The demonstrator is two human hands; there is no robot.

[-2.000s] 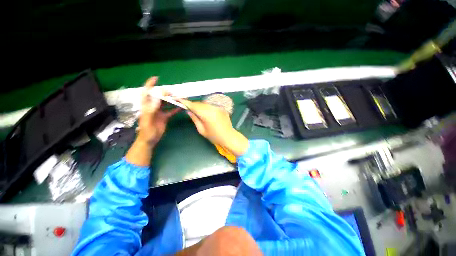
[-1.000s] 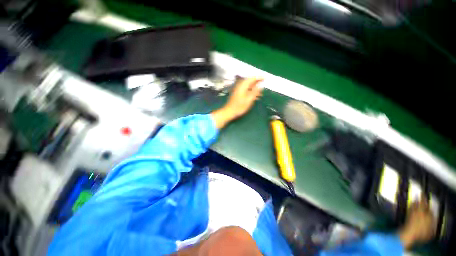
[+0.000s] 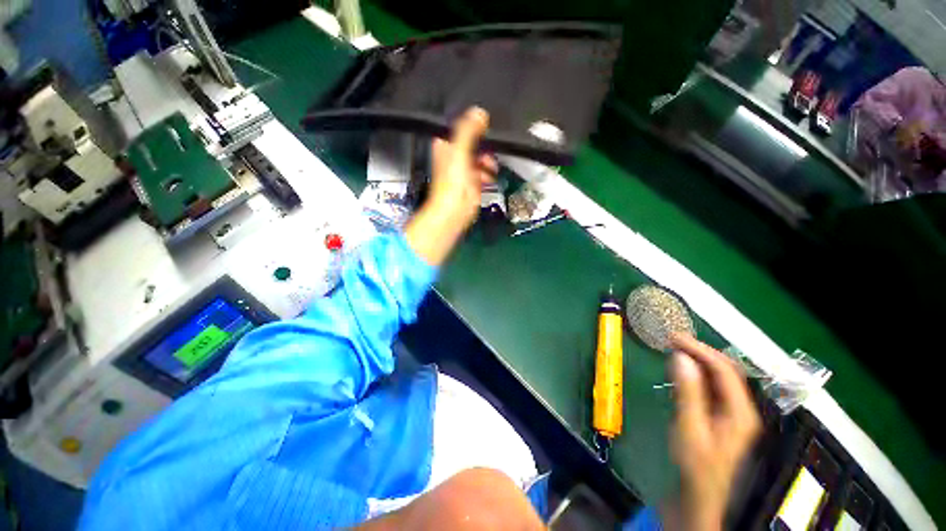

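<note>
My left hand [image 3: 454, 185] holds the near edge of the black tray [image 3: 488, 88] at the upper middle, thumb on top of the tray. The tray looks tilted above the bench. My right hand [image 3: 714, 420] is blurred at the lower right, beside the screw dish [image 3: 660, 317]. Its fingertips are near or over the dish rim; whether it holds anything I cannot tell. The yellow electric screwdriver [image 3: 608, 375] lies on the green mat between my hands, tip pointing away. Tweezers [image 3: 541, 223] lie at the mat's far edge.
A pale machine [image 3: 290, 223] with a lit screen [image 3: 204, 338] and buttons stands at the left. Another black tray [image 3: 819, 487] with phone units is cut off at the lower right. Clear plastic bags [image 3: 799, 379] lie by the white strip. Another person's pink sleeve [image 3: 900, 130] shows at the upper right.
The view has turned left. My left hand, empty-looking before, now holds the black tray. My right hand has moved from the phone tray to beside the screw dish.
</note>
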